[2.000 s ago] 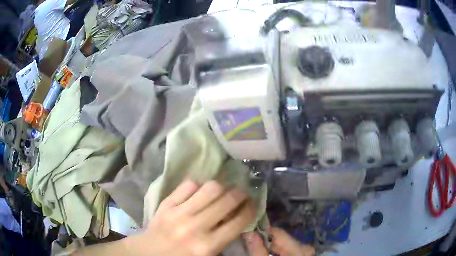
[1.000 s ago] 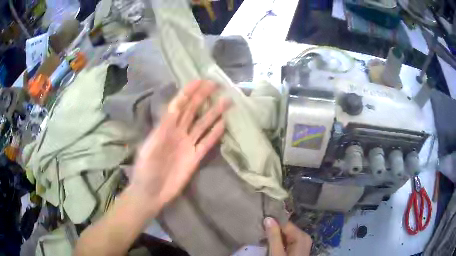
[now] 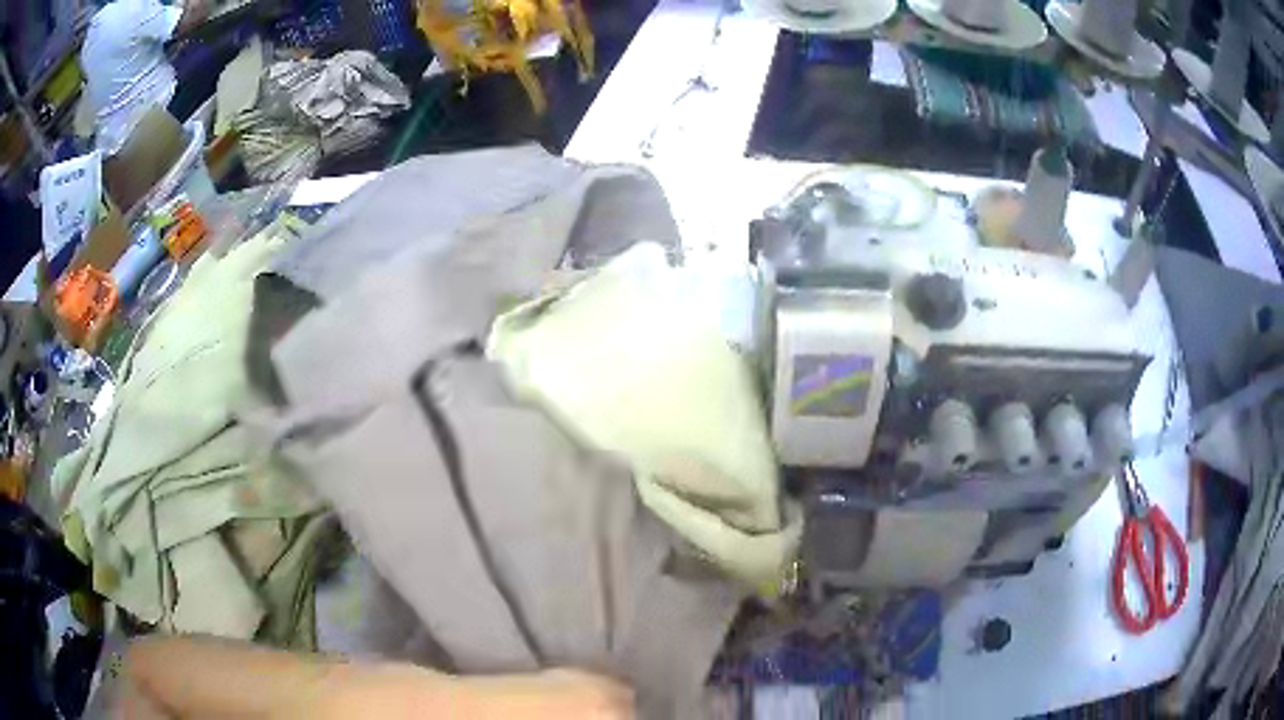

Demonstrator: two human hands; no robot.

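A grey-brown fabric panel [image 3: 408, 296] lies bunched left of the overlock machine [image 3: 831, 380], with a dark seam line running down it. A pale green piece [image 3: 634, 366] lies over its right part, its lower end beside the presser foot area. My left forearm crosses the bottom edge, below the cloth; my left hand [image 3: 570, 695] is mostly cut off by the edge, and its fingers do not show. My right hand is not in view.
Pale green pieces [image 3: 183, 450] are stacked at the left. Red-handled scissors [image 3: 1150, 570] lie right of the machine, near a dark round knob [image 3: 993, 634]. Trimmings lie on a blue patch [image 3: 901, 640]. Grey cloth hangs at the far right.
My left hand has moved from over the cloth down to the bottom edge. My right hand has left the view. The green piece is lowered and folded over; the grey-brown panel is spread further up.
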